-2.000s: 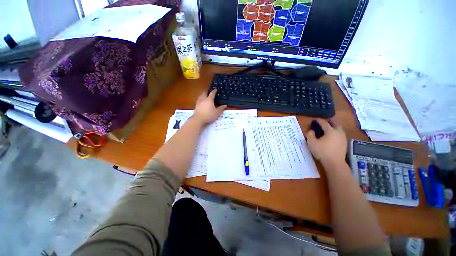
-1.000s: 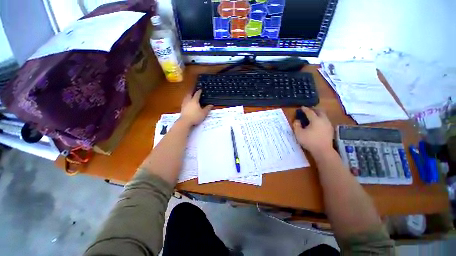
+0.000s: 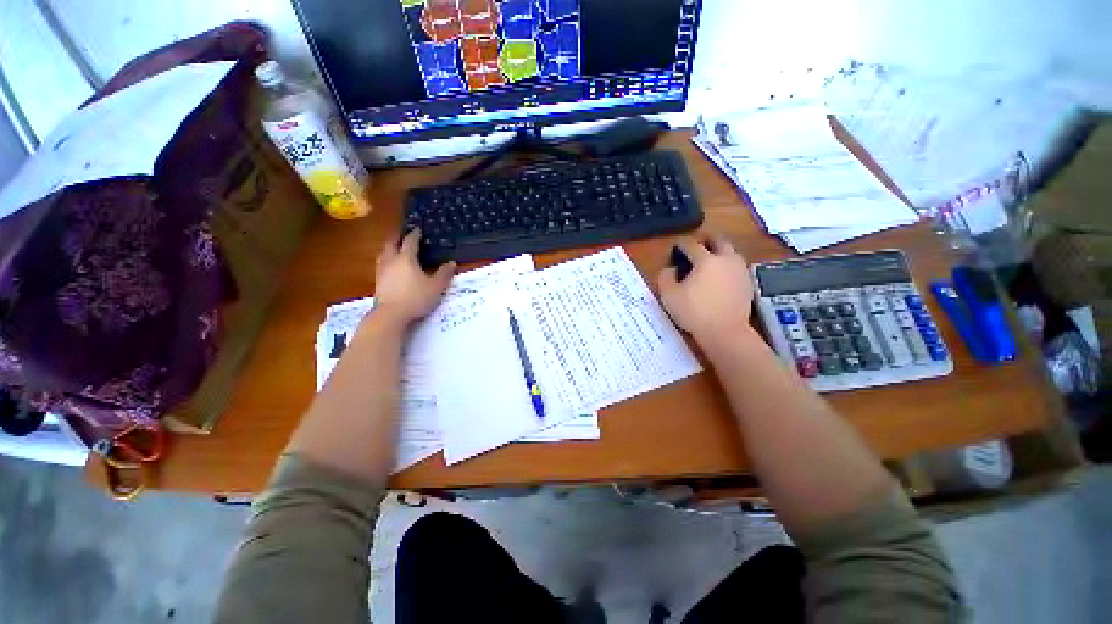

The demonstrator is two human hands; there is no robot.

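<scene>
My right hand [image 3: 711,290] rests over the small black mouse [image 3: 680,261], which is mostly hidden under it. My left hand [image 3: 411,280] lies at the lower left corner of the black keyboard [image 3: 555,205], fingers on its edge, holding nothing. The monitor [image 3: 494,61] shows orange, blue and green pattern pieces. A ballpoint pen [image 3: 527,362] lies on the note sheet [image 3: 476,396]. The size chart [image 3: 606,319] is to its right. A style sheet [image 3: 345,338] with a small black picture lies at the left, partly under my left forearm.
A calculator [image 3: 850,319] sits right of the mouse, with a blue tool [image 3: 976,315] beyond it. A paper stack [image 3: 805,177] lies behind. A drink bottle [image 3: 313,146] stands beside the cloth-covered box [image 3: 110,280]. Orange-handled scissors [image 3: 128,457] lie at the left edge.
The view has turned to the right, so the desk and its items appear farther left. Both hands keep their places at the keyboard corner and on the mouse.
</scene>
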